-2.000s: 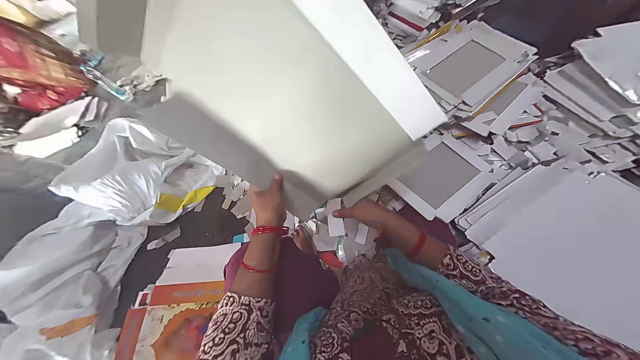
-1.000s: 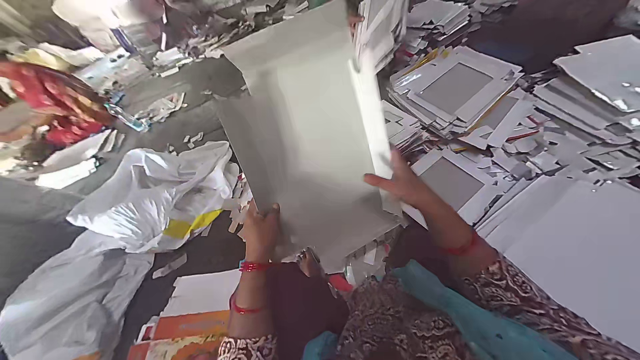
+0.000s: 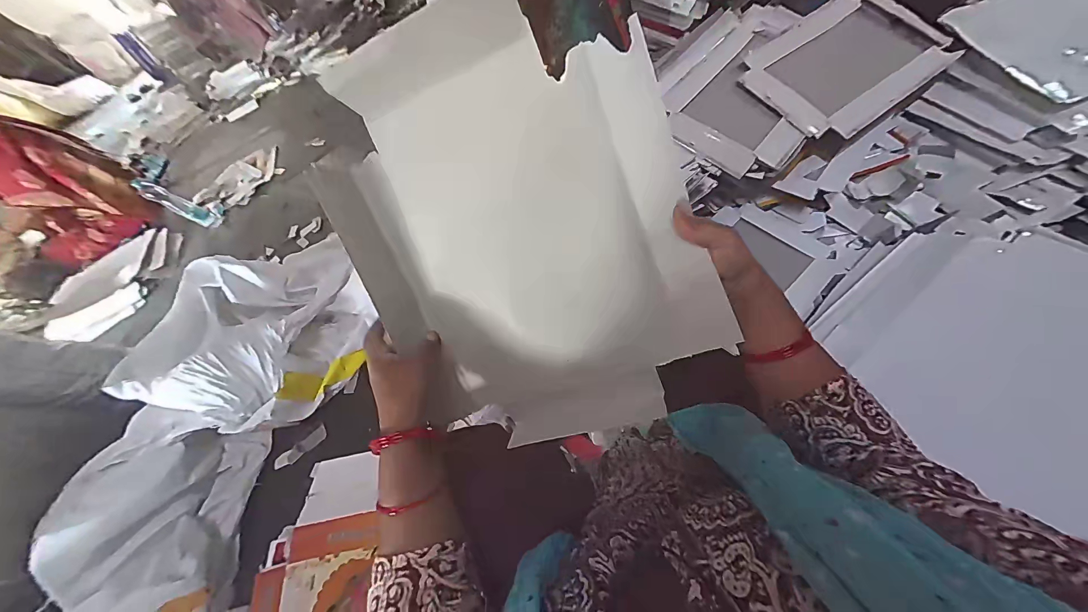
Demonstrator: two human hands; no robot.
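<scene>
A large grey-white cardboard sheet [image 3: 527, 221] with folded side flaps is held up in front of me, its top edge torn or notched. My left hand [image 3: 404, 374] grips its lower left flap, thumb on the near face. On the right edge, my right hand [image 3: 714, 242] holds the sheet with the thumb in front; its other fingers are partly hidden behind. Both wrists wear red bangles. Beneath the sheet's lower edge lies my lap, partly covered by a patterned garment and a teal scarf [image 3: 816, 510].
White plastic sacks [image 3: 195, 357] lie at the left, and orange printed sheets [image 3: 327, 544] beside my lap. Stacked cardboard frames [image 3: 850, 64] and paper scraps [image 3: 901, 187] spread at the upper right, above a large white board stack [image 3: 986, 340]. Someone's red cloth [image 3: 68, 195] shows at the far left.
My right hand has moved from the sheet's bottom edge to its right edge. The sheet has turned more upright and now has both hands at its sides.
</scene>
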